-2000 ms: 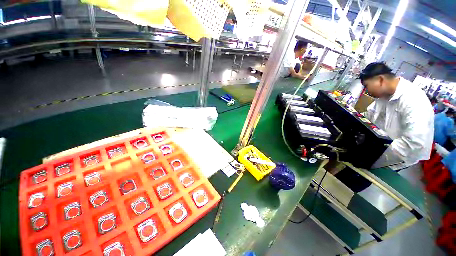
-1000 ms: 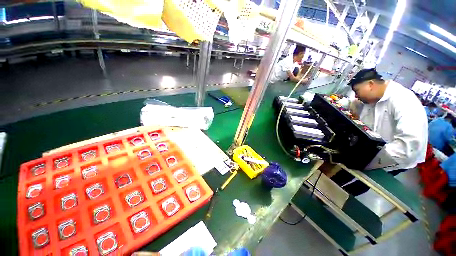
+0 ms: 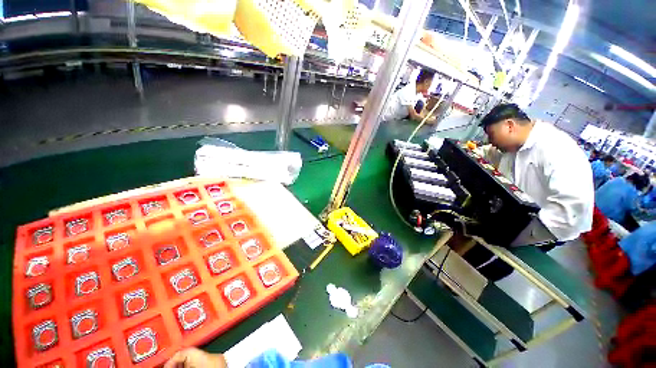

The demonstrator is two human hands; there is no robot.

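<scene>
The red-orange foam tray (image 3: 155, 313) lies at the left, with silver-grey squarish rings in most pockets; one back pocket is empty. My left hand (image 3: 196, 359), bare, is at the bottom edge by the tray's near right corner. It is largely cut off; whether it holds anything cannot be told. A blue sleeve (image 3: 298, 360) shows beside it. My right hand is not in view. A white sheet (image 3: 266, 343) lies just above the sleeve. White discs (image 3: 341, 299) lie on the green mat to the right.
A yellow bin (image 3: 352, 231) with tools stands beside a dark blue round object (image 3: 385, 251). A metal post (image 3: 374, 108) rises behind it. A clear plastic bag (image 3: 248, 164) lies behind the tray. A person in white (image 3: 550, 176) works at a black machine (image 3: 478, 190) at the right.
The view has shifted, moving the bench items leftward in the picture. My left hand and sleeve have come in at the bottom edge. The person in white has leaned towards the machine.
</scene>
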